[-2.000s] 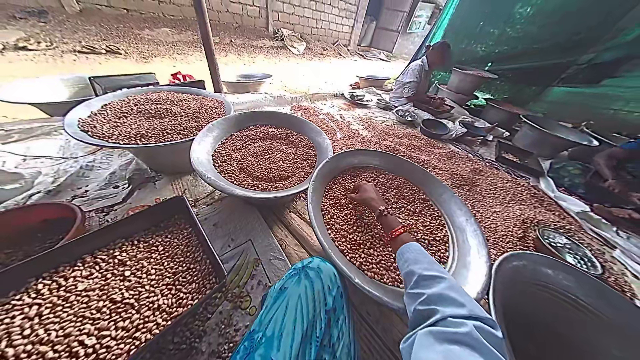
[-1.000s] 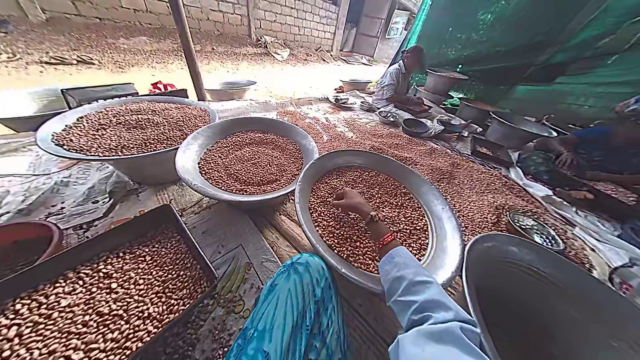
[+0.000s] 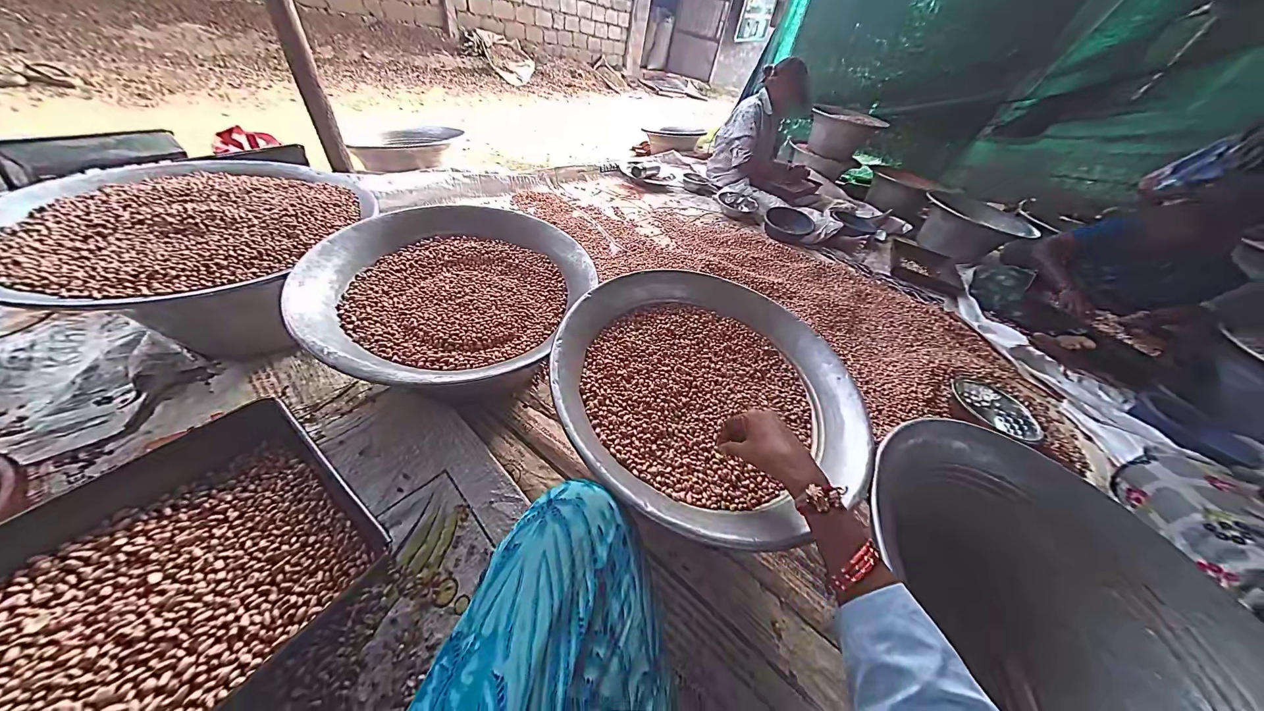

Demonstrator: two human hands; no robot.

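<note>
My right hand [image 3: 772,449], with bracelets at the wrist and a light blue sleeve, is over the lower right part of a metal basin [image 3: 839,415] of reddish-brown nuts or seeds [image 3: 681,385]. Its fingers are bent down at the surface of the nuts; whether they pinch any cannot be told. My left hand is out of view. A second wide-rimmed basin [image 3: 321,272] of the same nuts touches this one on the left, and a larger full basin [image 3: 222,316] stands beyond it. At the lower left lies a dark rectangular tray [image 3: 178,474] of lighter brown nuts.
A large dark metal basin [image 3: 1047,583] stands at the lower right. Nuts [image 3: 839,316] are spread across the ground behind the basins, with a small dish [image 3: 997,408] on them. One person [image 3: 746,138] sits at the back, another [image 3: 1136,257] at the right. A wooden pole [image 3: 308,84] rises at the back left.
My right hand has moved from the left and middle part of the basin to its lower right part. The view has shifted somewhat.
</note>
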